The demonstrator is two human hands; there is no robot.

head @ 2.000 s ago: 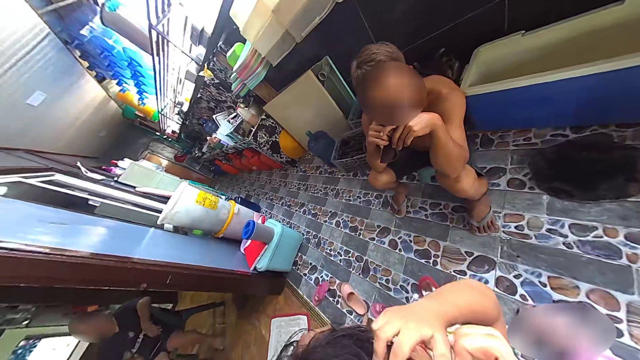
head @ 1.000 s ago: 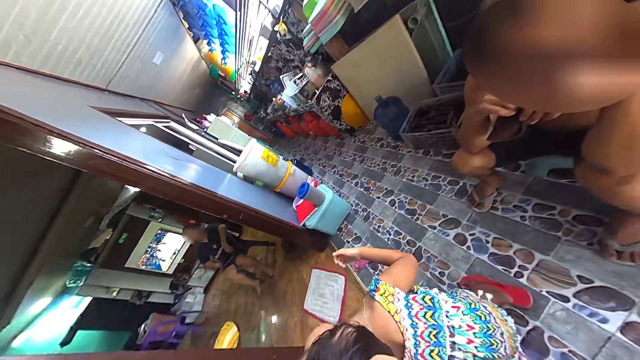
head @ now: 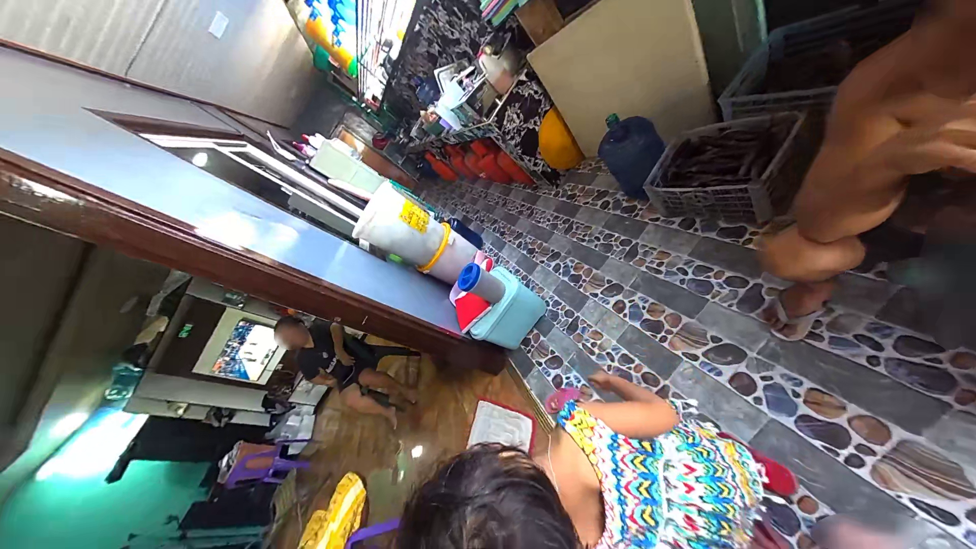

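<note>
Neither my left hand nor my right hand shows in the view. Closest to the camera, at the bottom, a person with dark hair (head: 488, 503) wears a colorful patterned top (head: 663, 465), one arm (head: 633, 412) reaching out over the floor. Another person crouches at the right edge, with bare arms and legs (head: 854, 175) partly cut off and a sandalled foot (head: 797, 316) on the tiles. A blurred pinkish shape at the bottom right cannot be made out.
The view is tilted. Plastic crates (head: 709, 183), a blue water jug (head: 631, 155) and a board (head: 625, 69) line the far side. A light-blue container (head: 509, 309) and white drum (head: 415, 232) stand by the doorway, where a person (head: 347, 366) sits indoors beyond a mat (head: 501, 427).
The view has swung strongly toward the doorway. The person in the patterned top shows more fully than two seconds ago, and the crouching person is now cut off at the right edge.
</note>
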